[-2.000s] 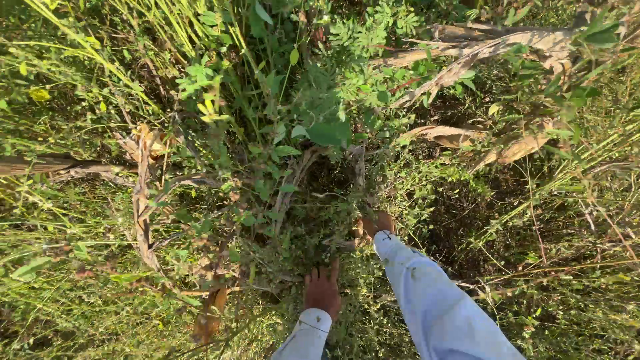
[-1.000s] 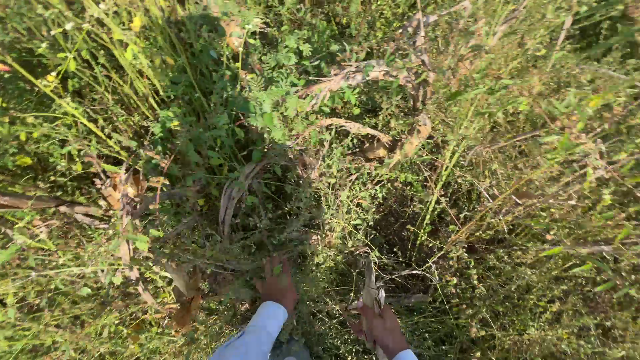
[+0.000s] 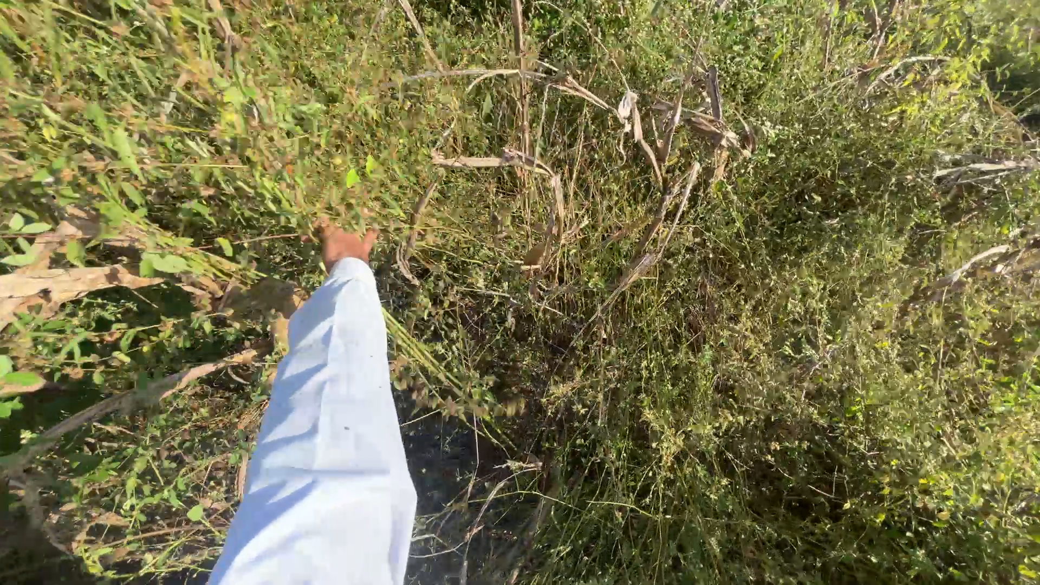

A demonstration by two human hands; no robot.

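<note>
In the head view, my left hand point(image 3: 345, 244) reaches into green weeds at the left of centre, at the end of a long pale blue sleeve. Its back shows, and leafy stems hide most of the fingers, so whether it grips any stems cannot be told. Thin green stems point(image 3: 426, 357) slant down to the right beside the forearm. Just right of the hand, a dry curled leaf point(image 3: 414, 231) hangs among the growth. My right hand is out of view.
Dry, broken stalks with withered leaves point(image 3: 556, 191) stand ahead, right of the hand. A broad dry leaf point(image 3: 73, 286) lies at the left, above a dry bent stalk point(image 3: 138, 394). Dense weeds point(image 3: 731, 390) cover the right side. Dark fabric point(image 3: 439, 463) shows beside the sleeve.
Both hands were low in the plants earlier; now only my left hand shows, stretched farther forward, and my right hand has left the view. The view has shifted strongly.
</note>
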